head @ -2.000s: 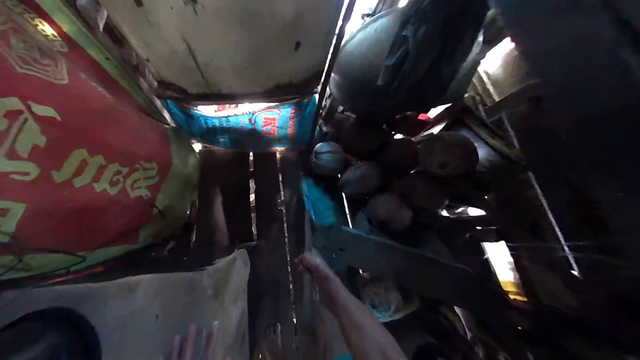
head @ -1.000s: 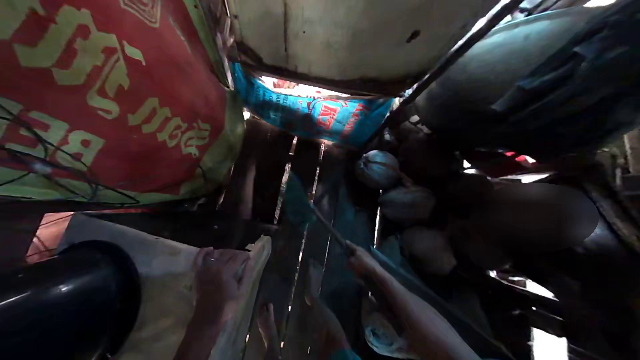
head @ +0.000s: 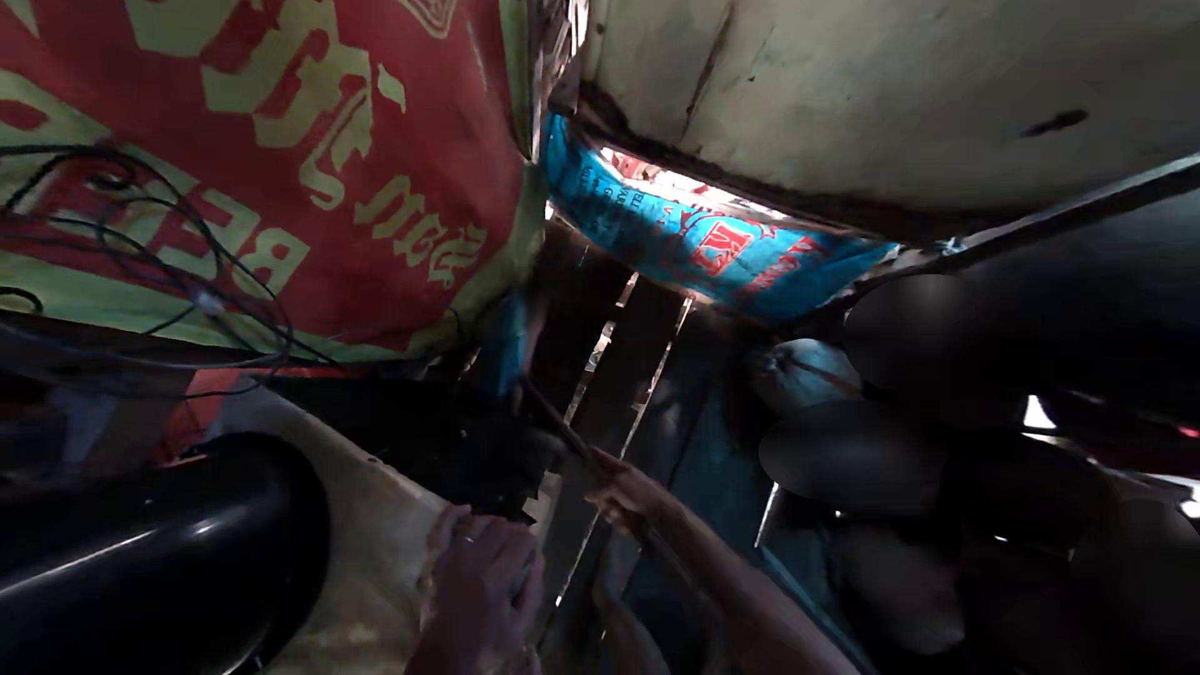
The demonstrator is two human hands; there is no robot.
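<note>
My right hand (head: 623, 492) is closed around a thin dark stick (head: 558, 417), low in the middle of the view. A blurred blue piece (head: 506, 347), whose material I cannot tell, shows at the stick's far end, close to the lower edge of the printed tarpaulin. My left hand (head: 483, 572) rests with bent fingers on the edge of a pale board (head: 366, 525). Both hands are over a dark slatted floor (head: 647, 375), where light comes through the gaps. Part of a bare foot or leg (head: 619, 609) shows below my right forearm.
A red and green printed tarpaulin (head: 403, 178) with loose black cables (head: 206, 253) hangs at the left. A shiny black rounded object (head: 187, 553) lies lower left. Blue printed sacking (head: 722, 248) spans the back below a pale panel (head: 825, 84). Several coconut-like round things (head: 806, 375) are piled right.
My left hand has come down onto the pale board's edge and stays there. The stick's blue end has swung left toward the tarpaulin. The view has turned right.
</note>
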